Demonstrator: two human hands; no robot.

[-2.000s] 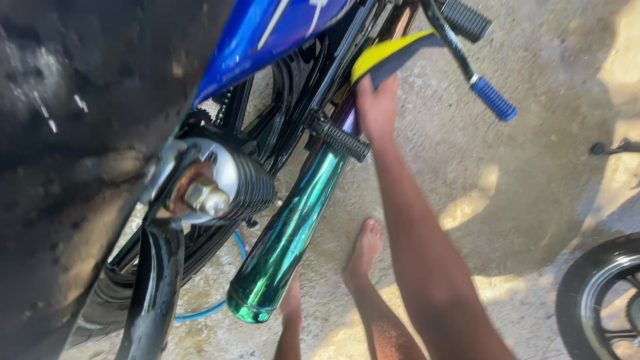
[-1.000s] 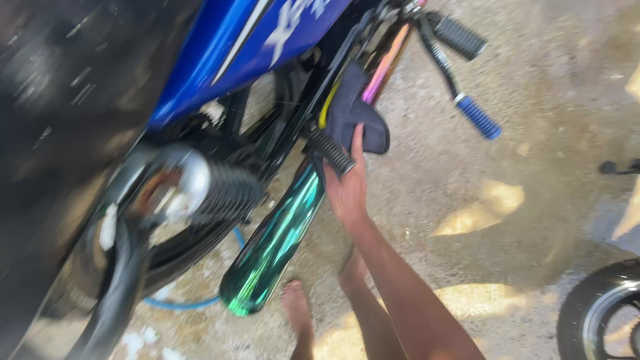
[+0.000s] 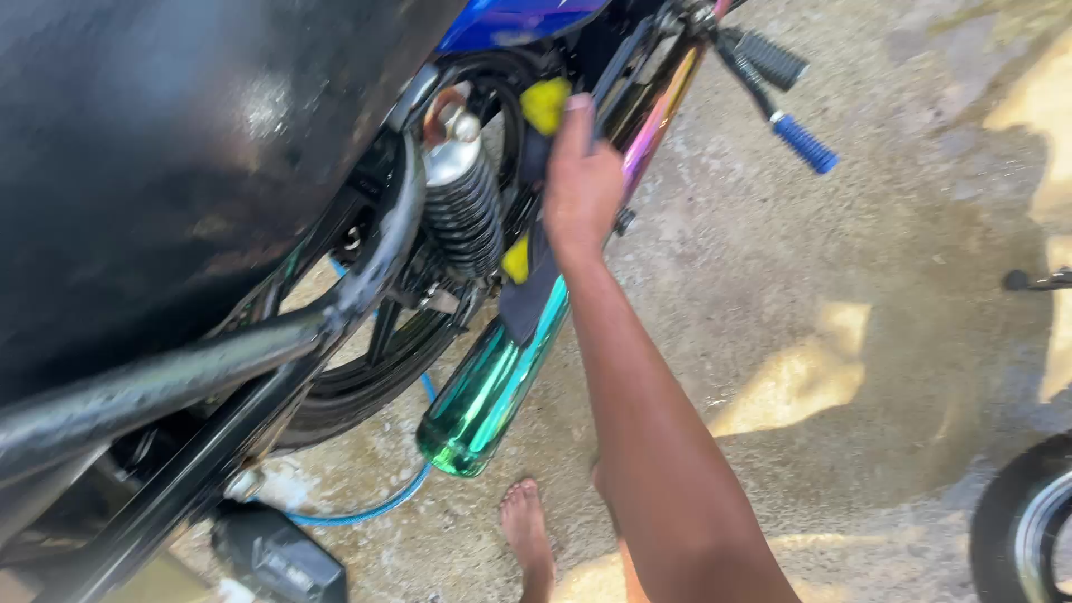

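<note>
My right hand (image 3: 584, 188) holds a dark grey and yellow cloth (image 3: 529, 301) against the upper part of a motorcycle's exhaust muffler (image 3: 490, 402). The muffler is glossy green at its rear end and purple to orange farther forward. Part of the cloth hangs over the green section. To the left of the hand are a coil-spring shock absorber (image 3: 465, 201) and the rear wheel's tyre (image 3: 356, 410). A black rubber footrest (image 3: 770, 59) and a blue-tipped lever (image 3: 804, 142) stick out at upper right. My left hand is out of view.
The black seat (image 3: 193, 126) fills the upper left, above a metal grab rail (image 3: 167, 385). A blue hose (image 3: 368, 512) runs over the wet concrete beside a dark plastic object (image 3: 280, 557). Another wheel (image 3: 1001, 519) stands at lower right. Bare feet are below the muffler.
The cloth, earlier bunched at the footrest beside the muffler, now lies spread along the muffler's inner side, with my right hand on it. The view has shifted.
</note>
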